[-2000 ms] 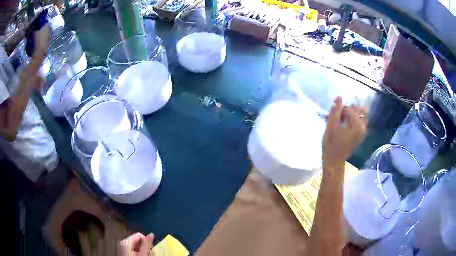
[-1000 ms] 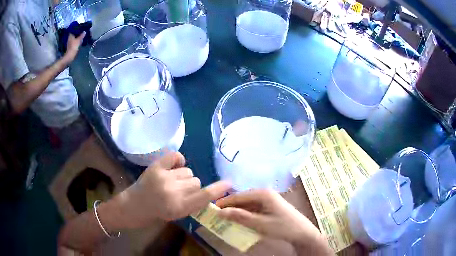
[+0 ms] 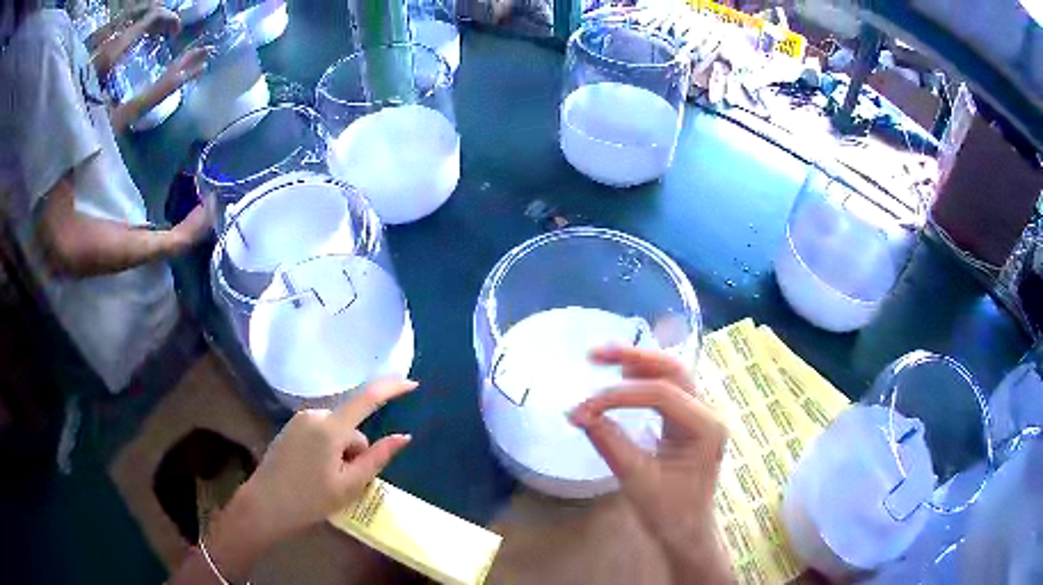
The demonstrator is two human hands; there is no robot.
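Observation:
A clear container [image 3: 587, 274] with a white lower part stands upright in front of me, open top up. My left hand [image 3: 326, 463] is left of it; thumb and index finger are apart, and the other fingers hold a folded yellow label sheet [image 3: 423, 535] from below. My right hand [image 3: 658, 429] is in front of the container with thumb and index fingertips pinched together. A label between them is too small to make out. Yellow printed label sheets [image 3: 749, 440] lie flat right of the container.
More containers stand at left [image 3: 332, 326], back [image 3: 623, 131] and right [image 3: 864, 486] on the dark green bench [image 3: 503, 194]. Brown cardboard [image 3: 560, 543] lies under the work. A cardboard box [image 3: 149, 457] with a dark hole is below the edge. Another person [image 3: 103, 217] stands at left.
The container first came down from my right hand onto the bench. My hands met at the small yellow sheet, then moved apart; my right hand rose in front of the container.

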